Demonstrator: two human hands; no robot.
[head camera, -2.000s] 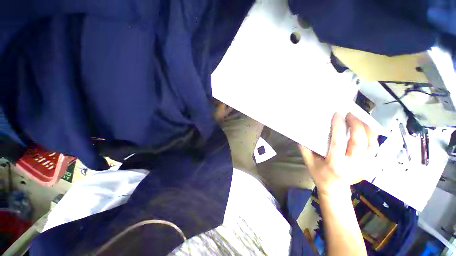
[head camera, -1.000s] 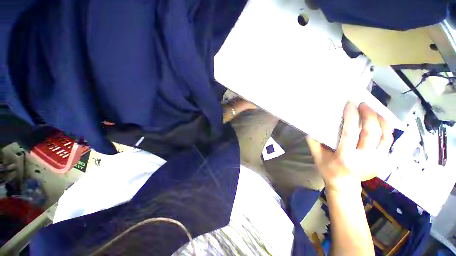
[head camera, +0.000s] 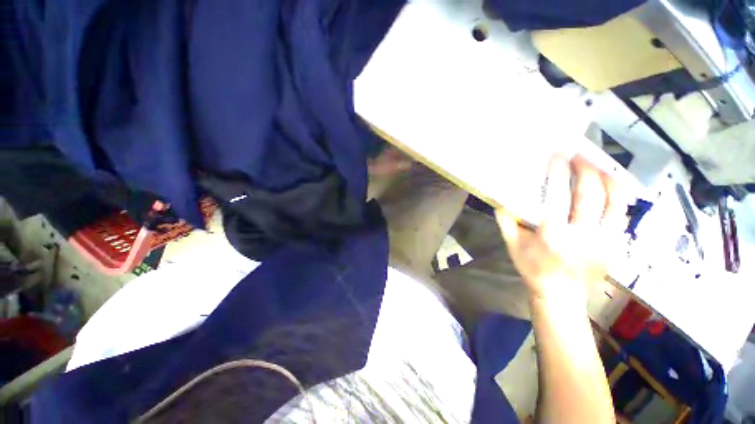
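Note:
My right hand (head camera: 563, 224) lies over the front edge of the white machine table (head camera: 464, 108), fingers bent on top and thumb at the edge, with no cloth in it. My left hand (head camera: 389, 166) is dim and partly hidden below the table edge, beside the hanging cloth; its fingers cannot be made out. A large navy garment heap (head camera: 240, 91) hangs left of the table. A black fabric part (head camera: 290, 215) shows at its lower end, with a small white slip (head camera: 238, 198) on it.
The pale machine body (head camera: 588, 58) stands at the upper right. Dark-red snips (head camera: 729, 236) and grey tweezers (head camera: 688, 211) lie on the table's right part. A red basket (head camera: 112, 244) is at lower left. A wooden stool (head camera: 662, 385) with navy cloth is at lower right.
The view has shifted, showing more of the machine and basket. The left hand, clearer below the table edge a second ago, is now dimmer. The right hand stays at the edge.

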